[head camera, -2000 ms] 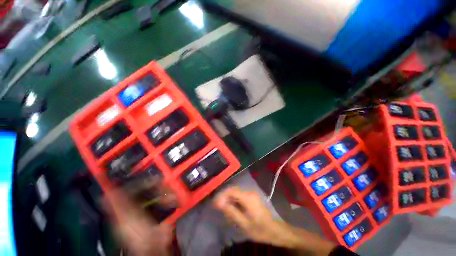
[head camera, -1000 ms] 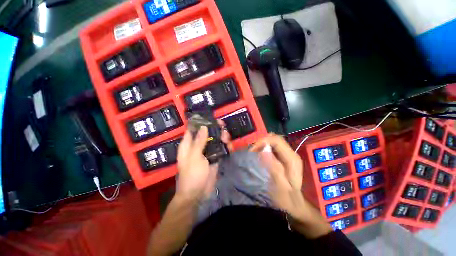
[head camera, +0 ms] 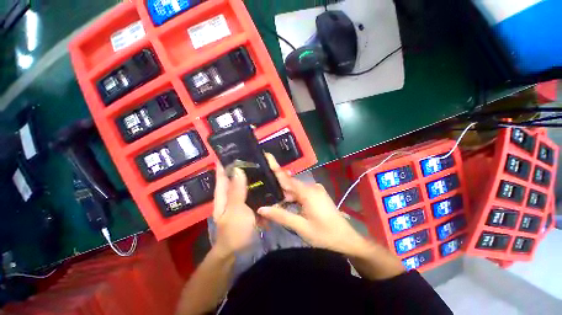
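A black handset (head camera: pixel 246 166), back side up with a small yellow mark, is held between both hands over the near edge of the tray. My left hand (head camera: pixel 233 200) grips its left side. My right hand (head camera: pixel 305 206) grips its lower right side, thumb at the bottom end. The red-orange phone tray (head camera: pixel 179 114) holds several black handsets back up, one blue-screened handset (head camera: pixel 167 7) at the far end, and white barcode labels (head camera: pixel 208 31) in two pockets without phones. The handset in hand partly covers the near right pockets.
A barcode scanner (head camera: pixel 321 92) and black mouse (head camera: pixel 338 42) lie on a whitish pad (head camera: pixel 385 67) right of the tray. Filled trays (head camera: pixel 415 175) stand at lower right. Loose handsets (head camera: pixel 92 206) and cables lie at left, tray stacks (head camera: pixel 117 283) below. A monitor (head camera: pixel 524 37) is at upper right.
The right hand has come in from the right and now also holds the handset. The handset's black back shows more fully. The view has shifted slightly.
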